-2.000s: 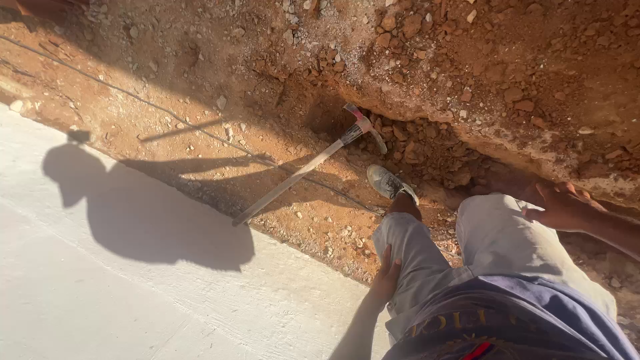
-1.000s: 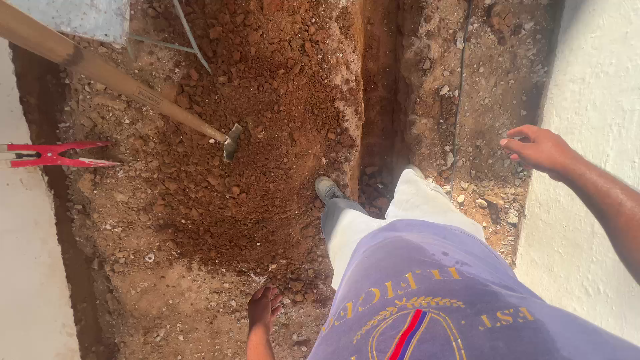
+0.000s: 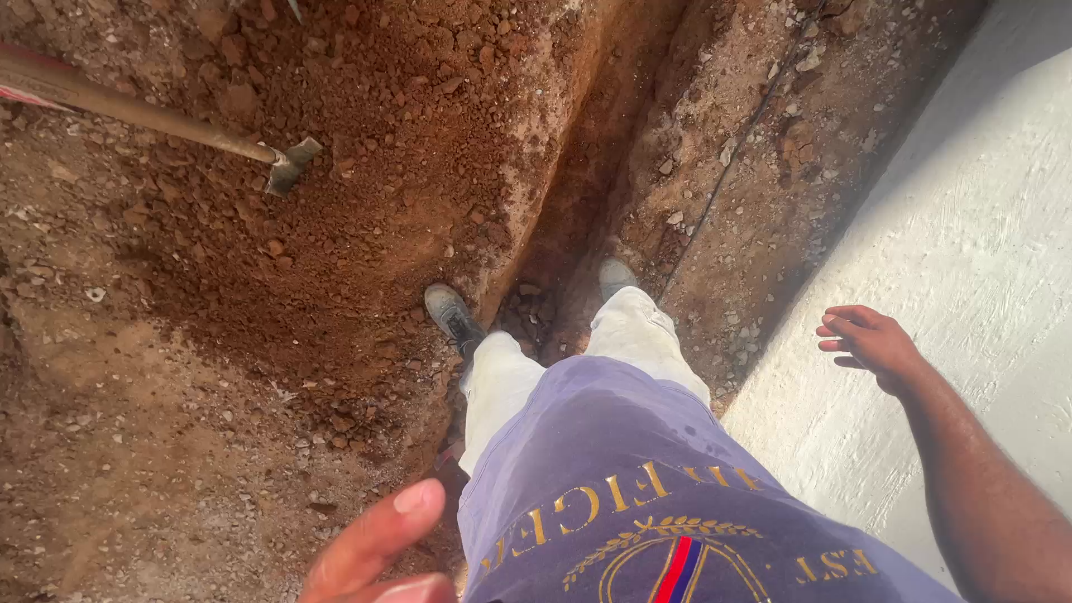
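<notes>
My left hand [image 3: 381, 553] is at the bottom edge, partly cut off, raised beside my shirt with its visible fingers apart and nothing in them. My right hand [image 3: 867, 339] hangs in front of the white wall [image 3: 921, 276] at the right, empty, fingers loosely bent and apart. A wooden-handled hoe or similar digging tool [image 3: 289, 166] lies at the upper left on loose reddish soil [image 3: 360, 209], out of reach of both hands. My shoes stand at the narrow trench [image 3: 586, 176], the left at its edge, the right at its other side.
The trench runs up from between my legs, with broken clods [image 3: 528, 310] at its bottom. A dark cable [image 3: 724, 180] lies along the stony strip between trench and wall. Stony ground [image 3: 167, 469] spreads at the lower left.
The view has swung round strongly. The pickaxe seen two seconds ago is out of view, and so is the red-handled tool seen at the left one second ago. Both hands remain empty.
</notes>
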